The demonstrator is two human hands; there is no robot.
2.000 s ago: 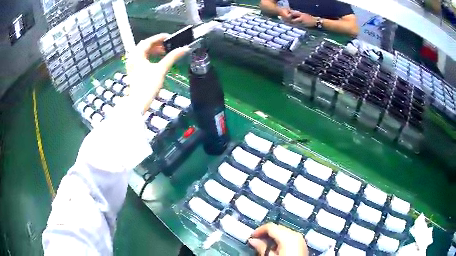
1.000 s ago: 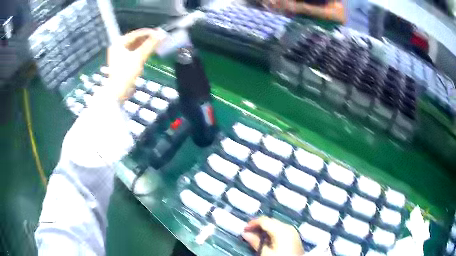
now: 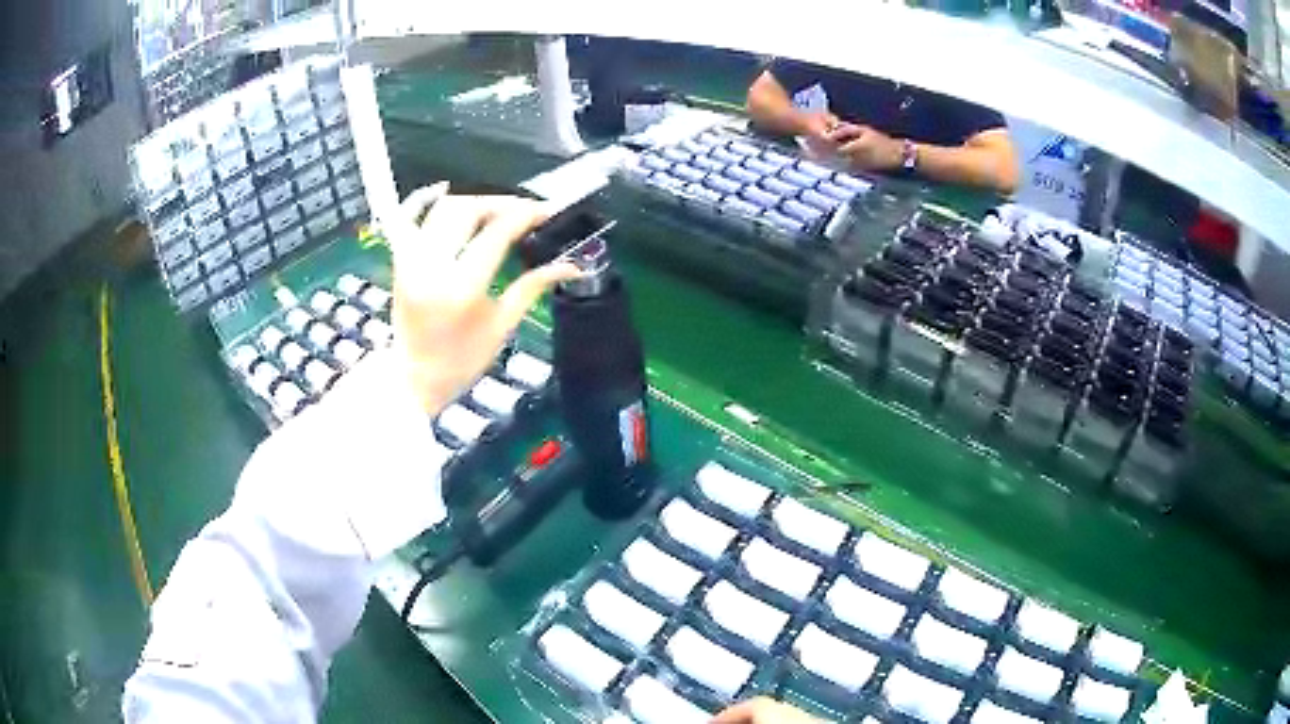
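Observation:
My left hand [image 3: 460, 283], in a white sleeve, holds a unit [image 3: 562, 241] by its edges just over the metal mouth of the heat gun; a dark face and a thin light edge of the unit show. The black heat gun [image 3: 601, 389] stands nozzle up with a red-and-white label. My right hand [image 3: 771, 710] is cut off by the bottom edge; only a small part shows, and what it holds is hidden. It is at the near side of the blister tray [image 3: 535, 665] of white units [image 3: 746, 614].
A black handle [image 3: 516, 502] with a red switch and cord lies left of the heat gun. Another tray of white units [image 3: 340, 328] lies behind my left arm. Stacked trays of dark units [image 3: 1019, 333] stand at the far right. A person's forearms [image 3: 905, 153] are across the bench.
The view has tilted up, so the bench sits lower in the picture. The unit has turned and sits close over the nozzle. My right hand has mostly left the picture.

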